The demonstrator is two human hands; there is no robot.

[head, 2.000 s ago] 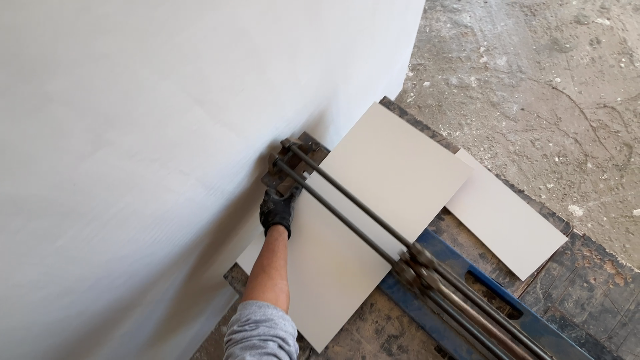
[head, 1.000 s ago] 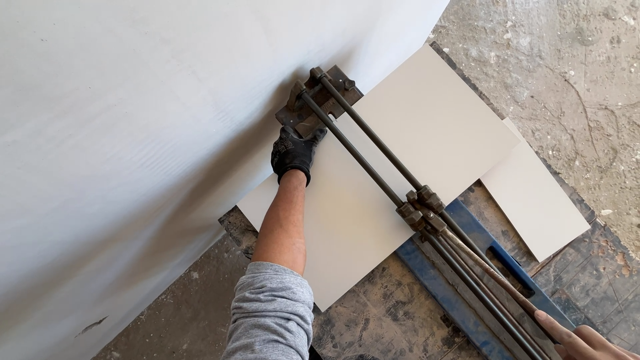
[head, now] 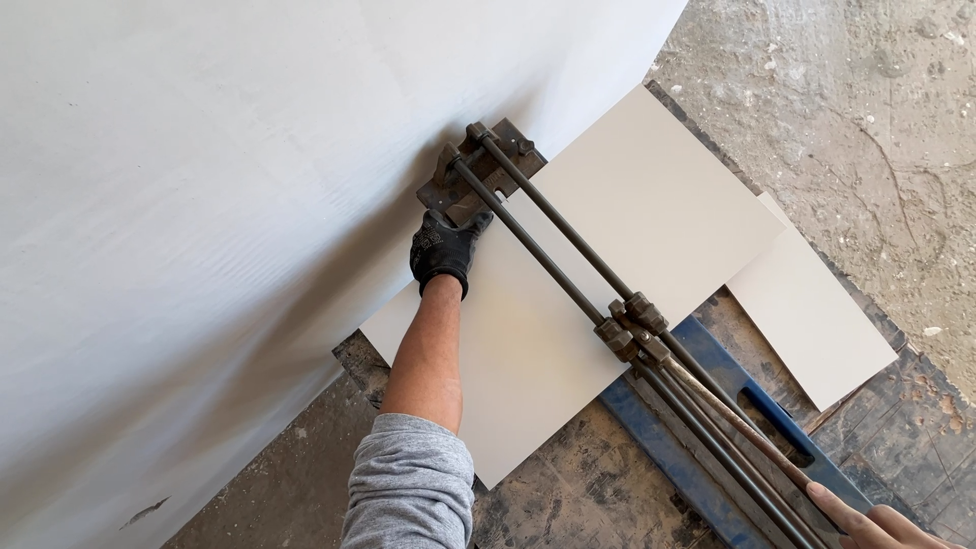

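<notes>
A manual tile cutter (head: 549, 210) with twin steel rails and a blue base lies diagonally, a large off-white tile (head: 534, 343) beneath its rails. My left hand (head: 444, 248), in a black glove, rests at the tile's far edge against the cutter's metal end block (head: 484, 171); its fingertips are partly hidden. The sliding carriage (head: 631, 329) sits on the rails by the tile's near edge. From it the long handle (head: 736, 419) slopes down to my bare right hand (head: 869, 526), whose index finger lies along the handle's end; the frame edge cuts the hand off.
A white wall (head: 229, 191) rises close on the left, by the cutter's end block. A narrower off-white tile piece (head: 816, 305) lies right of the large tile on a worn, dark board (head: 877, 427). Rough concrete floor (head: 862, 114) lies beyond.
My right hand, outside the oldest frame, has come in at the lower right by the handle. My left hand has stayed near the end block. The view has shifted.
</notes>
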